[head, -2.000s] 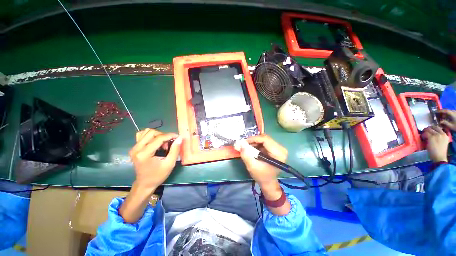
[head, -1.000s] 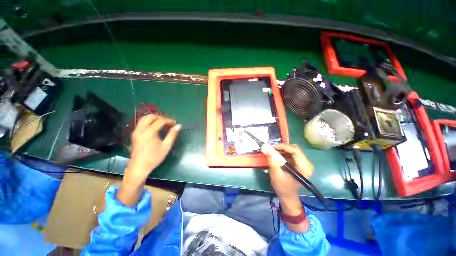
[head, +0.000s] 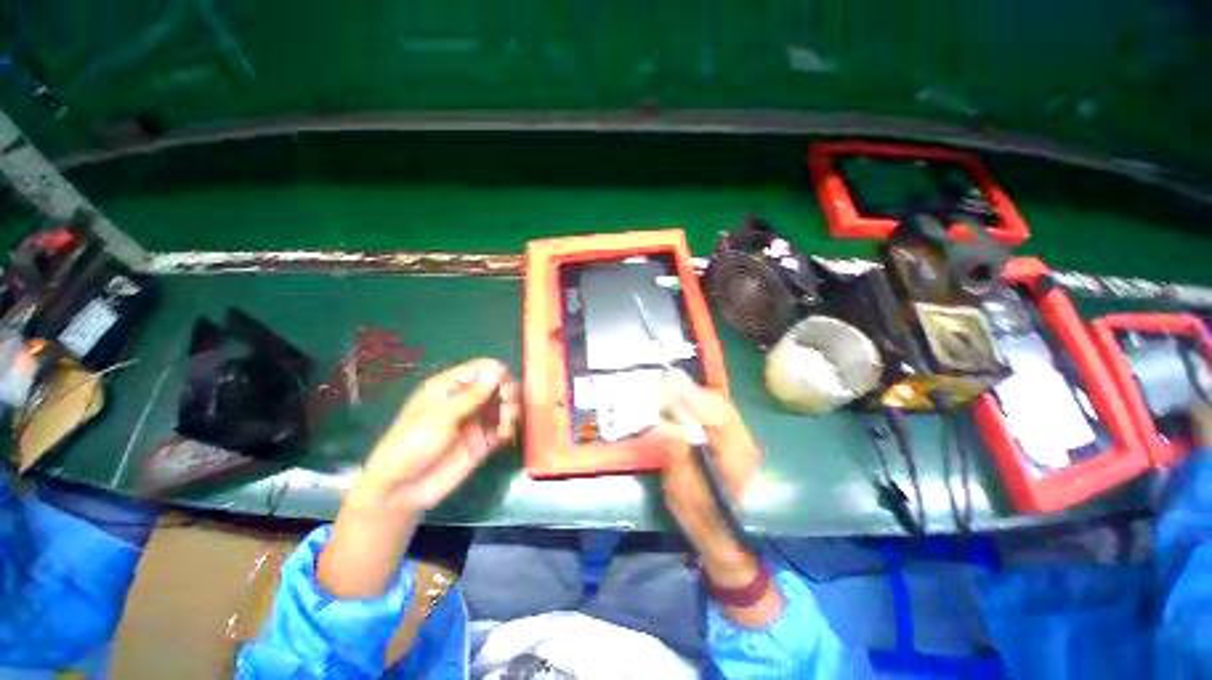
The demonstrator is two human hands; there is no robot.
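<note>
The open tablet [head: 622, 319] lies in an orange-red holding frame [head: 546, 359] in front of me, its grey block at the top and pale circuit area below. My right hand [head: 707, 445] holds the soldering iron [head: 682, 423] by its pale collar, over the tablet's lower right corner; the iron is blurred. My left hand [head: 445, 432] is just left of the frame, palm turned inward, fingers curled; whether it pinches a small part cannot be told. Small dark-red leaded parts [head: 379, 359] lie scattered left of the tablet.
A round fan [head: 754, 286], a whitish cup [head: 821, 365] and a soldering station [head: 954, 339] stand right of the tablet. More framed tablets lie behind [head: 917, 193] and at right [head: 1050, 399]. A black angular object [head: 243, 389] stands left. A cardboard box [head: 186, 598] is below; another person's sleeve shows at right.
My left hand has moved from the scattered red parts to beside the frame's left edge. My right hand with the iron has shifted slightly, its tip hidden by blur. The camera view has also shifted.
</note>
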